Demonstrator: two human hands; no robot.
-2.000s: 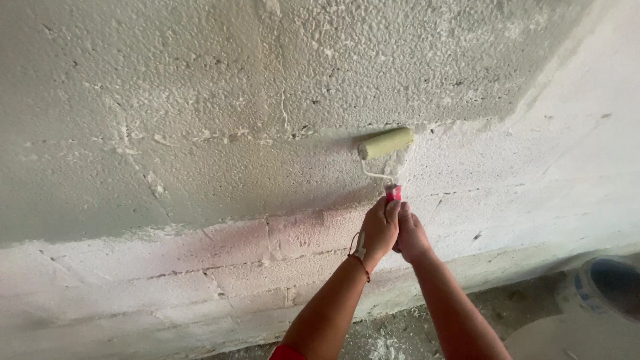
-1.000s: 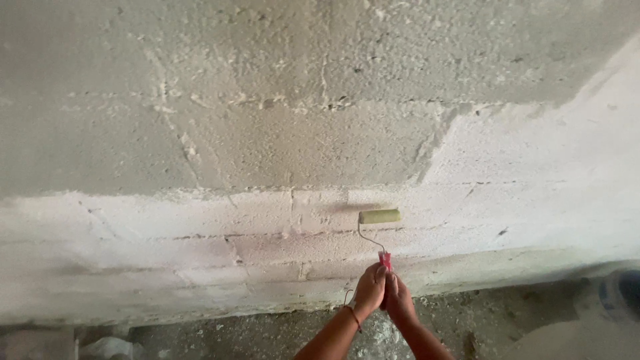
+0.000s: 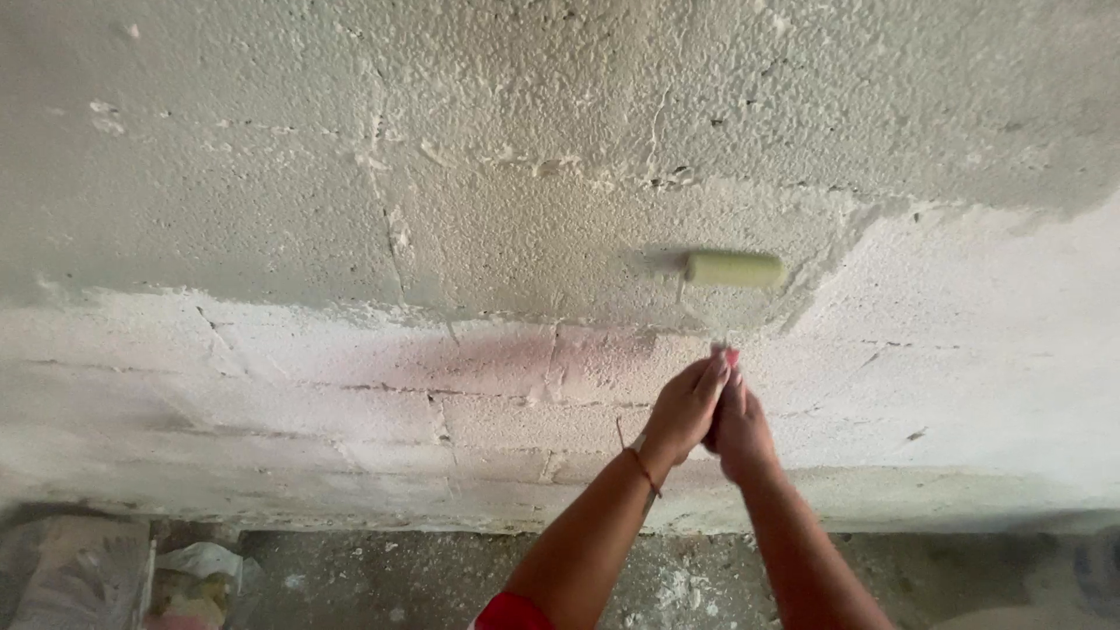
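Observation:
A paint roller (image 3: 735, 269) with a pale yellow-green sleeve is at the block wall (image 3: 542, 236), right of centre. Below it, my left hand (image 3: 689, 409) and my right hand (image 3: 742, 430) are both closed around its handle, of which only a red tip (image 3: 731, 357) shows between the fingers. A thin wire frame joins sleeve and handle, blurred here. The wall is grey and rough above, white below and at the right. A cord bracelet (image 3: 646, 472) circles my left wrist.
Paint-spattered floor (image 3: 385, 582) runs along the wall's foot. Bags or wrapped items (image 3: 83, 573) stand at the lower left, beside a crumpled white plastic bag (image 3: 203, 564). A blurred, pale rounded object (image 3: 1098, 569) is at the lower right edge.
The roller was down on the white band of the wall one second ago; it has moved up onto the grey part. Both hands have stayed on the handle. The view has shifted.

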